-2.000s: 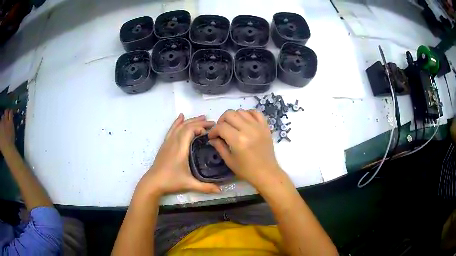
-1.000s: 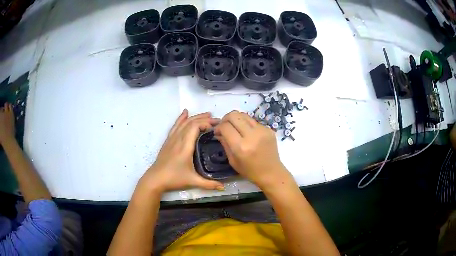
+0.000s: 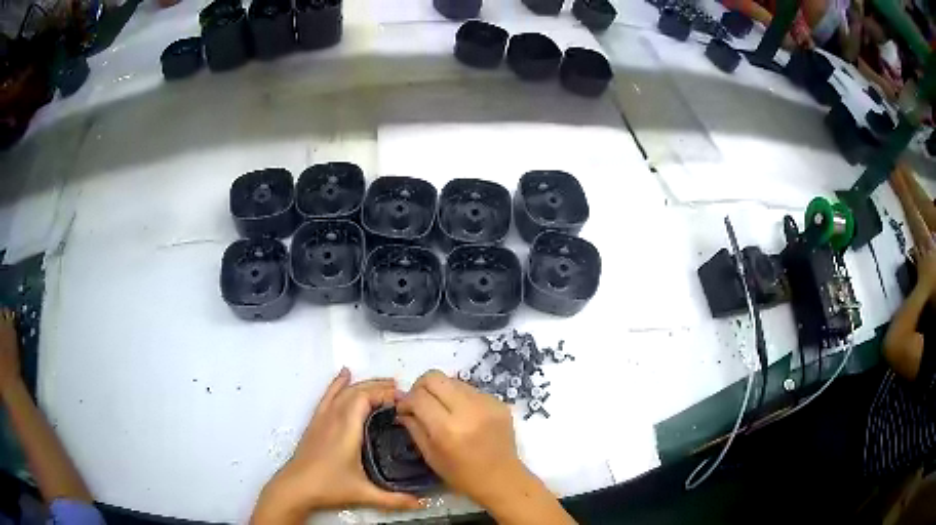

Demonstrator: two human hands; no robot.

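Observation:
A black rounded-square housing (image 3: 392,458) stands open side up on the white paper near the bench edge. My left hand (image 3: 334,448) is wrapped around its left side, thumb along the near wall. My right hand (image 3: 459,429) reaches over its right side, with fingertips pinched together at the far inner wall. Whether a small part is between those fingertips is hidden. A loose pile of small dark levers with pale round centres (image 3: 516,371) lies just beyond my right hand.
Two rows of housings (image 3: 402,286) stand beyond the pile. More housings (image 3: 535,55) stand at the far side. Black boxes (image 3: 819,297) with cables and a green spool (image 3: 829,223) are at right. Other people's arms show at left and right.
The view has tilted up, so the far side of the table and more housings now show and my hands sit lower. My hands remain on the same housing in much the same pose.

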